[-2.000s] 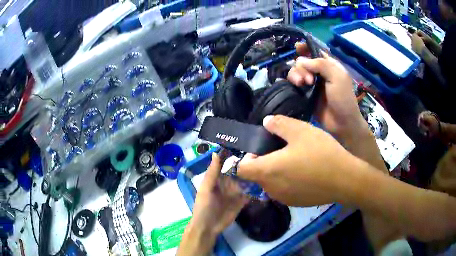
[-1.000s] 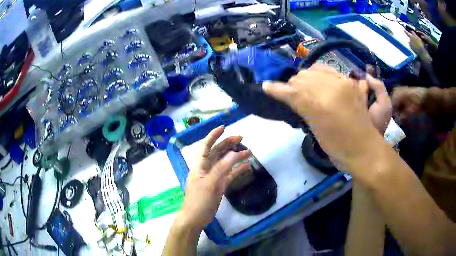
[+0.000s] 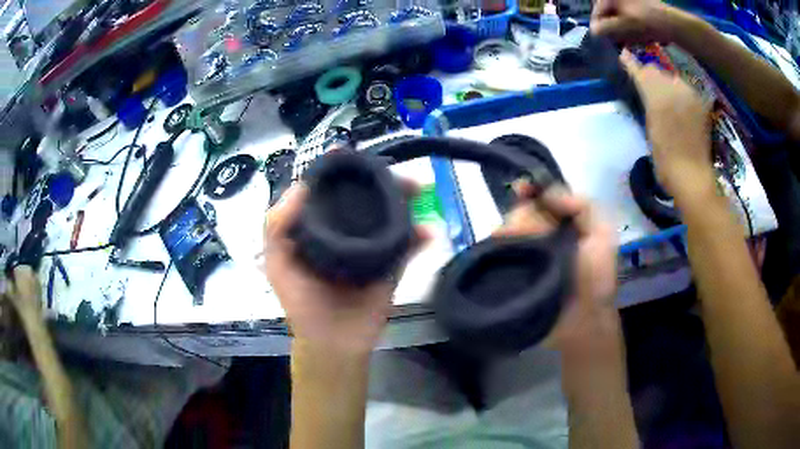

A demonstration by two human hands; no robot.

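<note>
Black over-ear headphones are held up in front of me, blurred by motion, with both ear pads facing me. My left hand (image 3: 320, 294) is around the left cup (image 3: 351, 215). My right hand (image 3: 589, 254) grips the band end and the right cup (image 3: 502, 289). The black band (image 3: 456, 147) arches behind, between the cups. The headphones hang over the front edge of the bench and the blue-rimmed tray (image 3: 445, 188). A black oval piece lies in the tray behind my right hand, partly hidden.
Another person's hands (image 3: 671, 110) hold a dark item at the tray's right. A black round piece (image 3: 651, 188) lies there. Cables, a speaker disc (image 3: 232, 175), a teal ring (image 3: 339, 85), a blue cup (image 3: 417, 98) and a clear blister tray (image 3: 325, 53) are on the bench. Another arm shows at lower left.
My left hand was open and empty over the tray; it now holds an ear cup. The headphones are now low and close, between both my hands. The view has shifted, showing more of the bench front.
</note>
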